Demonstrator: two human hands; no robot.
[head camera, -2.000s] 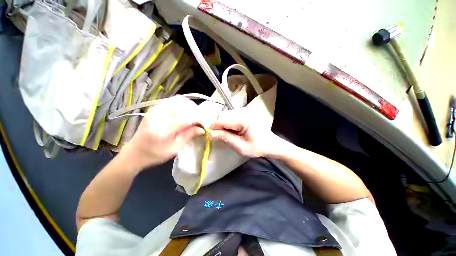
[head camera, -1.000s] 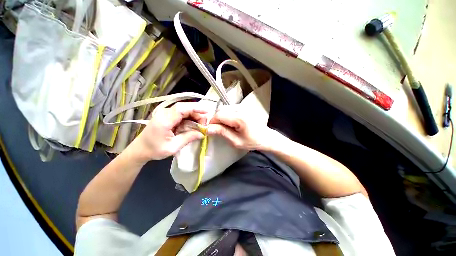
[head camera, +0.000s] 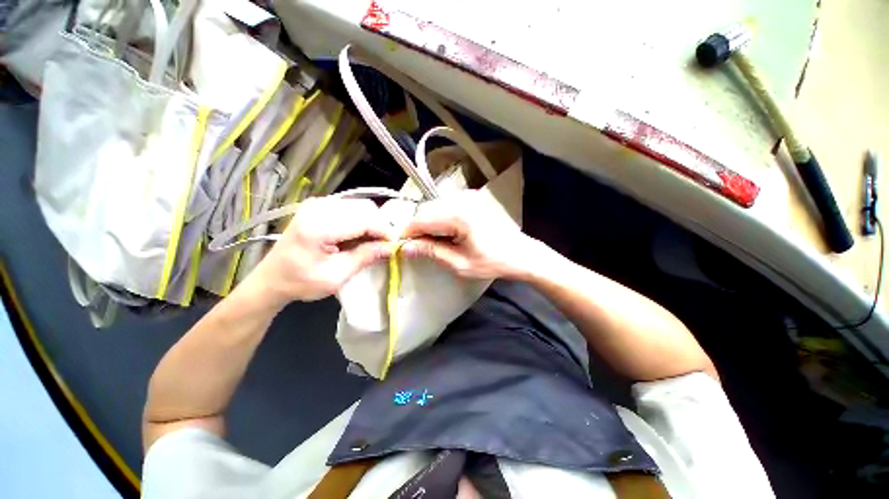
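Observation:
A beige tote bag (head camera: 429, 302) lies in my lap on the dark apron (head camera: 487, 400). A yellow edge binding (head camera: 393, 302) runs down its side facing me. My left hand (head camera: 331, 249) pinches the top end of the binding from the left. My right hand (head camera: 468, 234) pinches it from the right, fingertips close to the left ones. The thin beige handles (head camera: 375, 117) loop up behind my hands and out to the left. The bag's mouth is partly hidden behind my right hand.
Many beige bags with yellow edges (head camera: 117, 175) are piled at the left. A worktable (head camera: 604, 58) at the upper right bears a red strip (head camera: 673, 156) along its edge, a hammer (head camera: 780, 127) and a small dark tool with a cord (head camera: 869, 195). A dark mat (head camera: 107, 390) lies below left.
My fingers have shifted slightly at the binding's top end, and the left fingers have closed nearer to the right ones. The bag stays in my lap. The view has moved slightly.

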